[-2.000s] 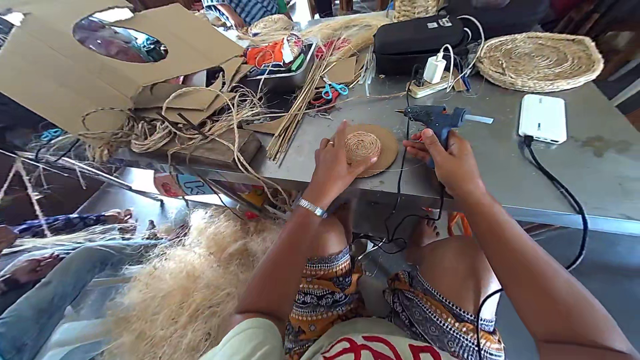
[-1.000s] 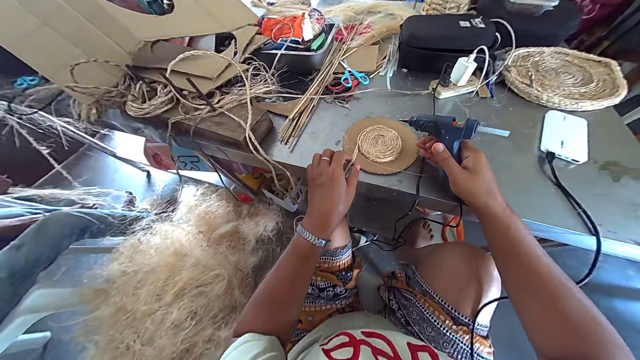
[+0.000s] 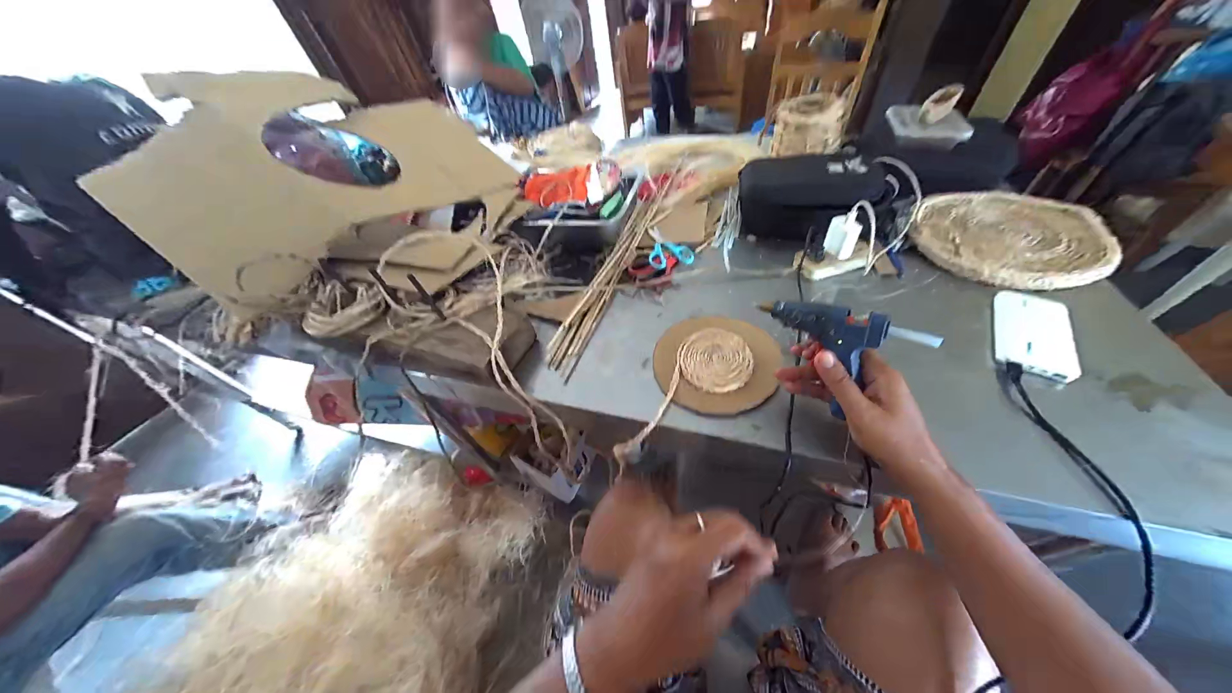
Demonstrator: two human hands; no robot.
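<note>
My right hand (image 3: 861, 399) grips the handle of a blue hot glue gun (image 3: 833, 329), its nozzle pointing left and a glue stick out of its back. Just left of the nozzle, a round cardboard disc (image 3: 763, 377) lies on the metal table. A coil of braided fiber cord (image 3: 716, 361) sits on that disc, and the cord's loose end (image 3: 654, 423) runs down over the table's edge. My left hand (image 3: 688, 577) is blurred, below the edge over my lap, its fingers bent; whether it holds anything cannot be told.
A woven round mat (image 3: 1015, 241), a white power bank (image 3: 1037, 337) with a black cable, and blue scissors (image 3: 671, 254) are on the table. Thin sticks (image 3: 611, 289), rope and cut cardboard (image 3: 241, 192) lie left. Loose fiber (image 3: 356, 587) is heaped below; another person's hand (image 3: 96, 481) is at far left.
My left hand has moved from beside the disc down over my lap. My right hand still grips the glue gun. The view has tilted up.
</note>
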